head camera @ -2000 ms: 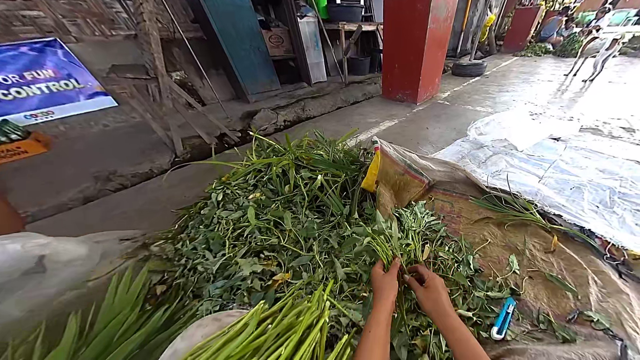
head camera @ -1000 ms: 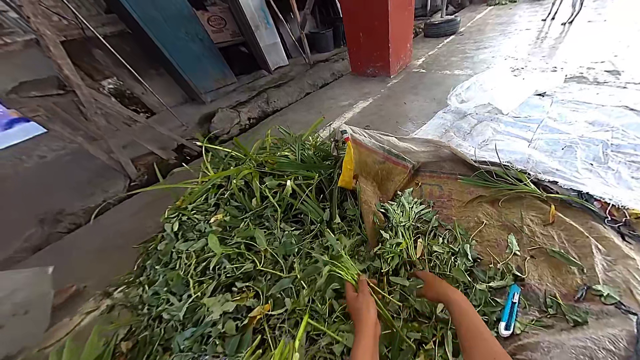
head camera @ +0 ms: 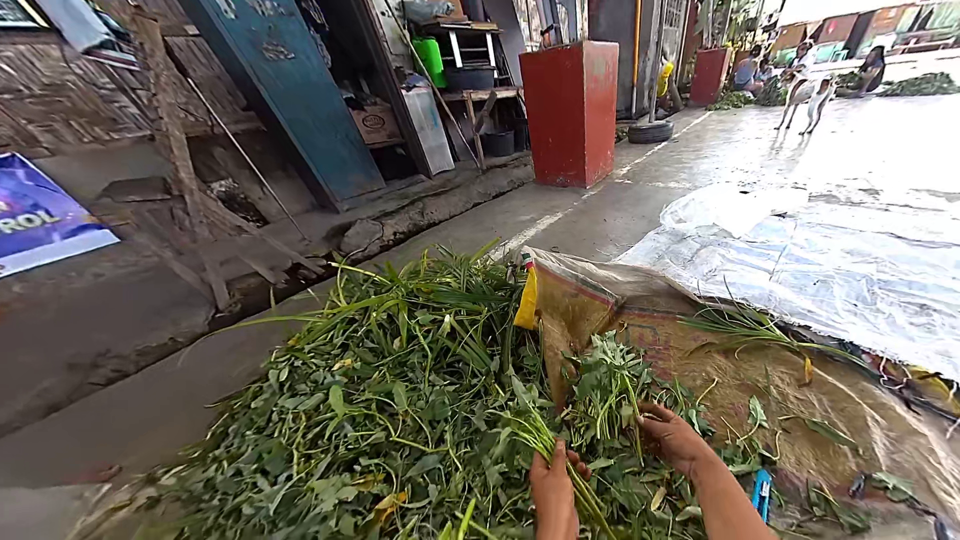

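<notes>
A broad heap of cut leafy green vines lies in front of me, some leaves yellowed. My left hand is closed around a small bunch of green stems at the heap's right part. To its right, my right hand has thumb and fingers at a stem of the leafy greens piled on the sack's edge; the fingertips are partly hidden by leaves. A blue utility knife lies on the woven sack, just right of my right forearm.
White plastic sheeting spreads beyond the sack. Long grassy leaves rest on the sack's far edge. A red concrete block, a tyre and a blue panel stand farther back. A dog and seated people are in the distance.
The right hand has risen from low among the leaves to a stem of the greens at the right. The left hand still holds stems. The view has tilted up since one second ago.
</notes>
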